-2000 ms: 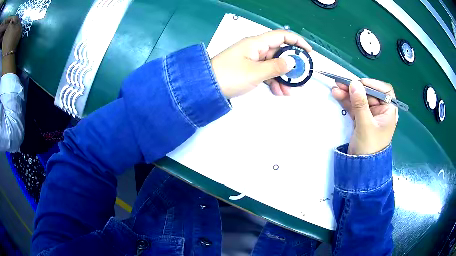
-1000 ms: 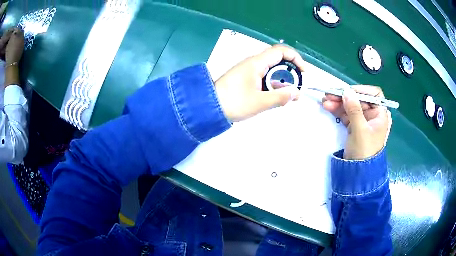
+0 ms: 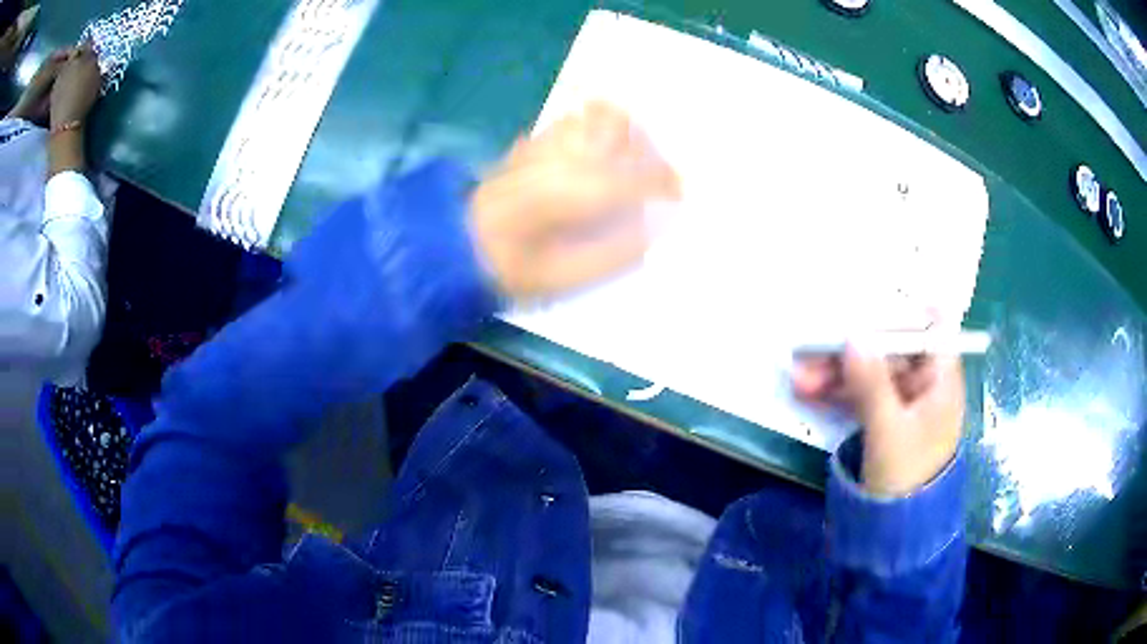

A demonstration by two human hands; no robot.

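Note:
My left hand (image 3: 572,208) is motion-blurred over the left part of the white work sheet (image 3: 755,239), its fingers curled; no round unit shows in it, and what it may hold is hidden. My right hand (image 3: 891,396) is over the sheet's near right side, also blurred. It pinches the tweezers (image 3: 925,342), which look white and lie nearly level, tip to the left. A white curved strip (image 3: 645,393) lies at the near bench edge. A tiny dark ring (image 3: 903,189) shows on the sheet.
Round black-rimmed units (image 3: 943,82) lie on the green surface beyond the sheet. A short pale strip (image 3: 805,61) is at its far edge. A long strip backing (image 3: 283,126) lies to the left. A neighbour's hands (image 3: 69,91) and a blue bin (image 3: 91,440) are at far left.
The view has shifted. My left hand has moved left and nearer, and the unit it held is no longer visible. My right hand has lowered with the tweezers, away from my left hand.

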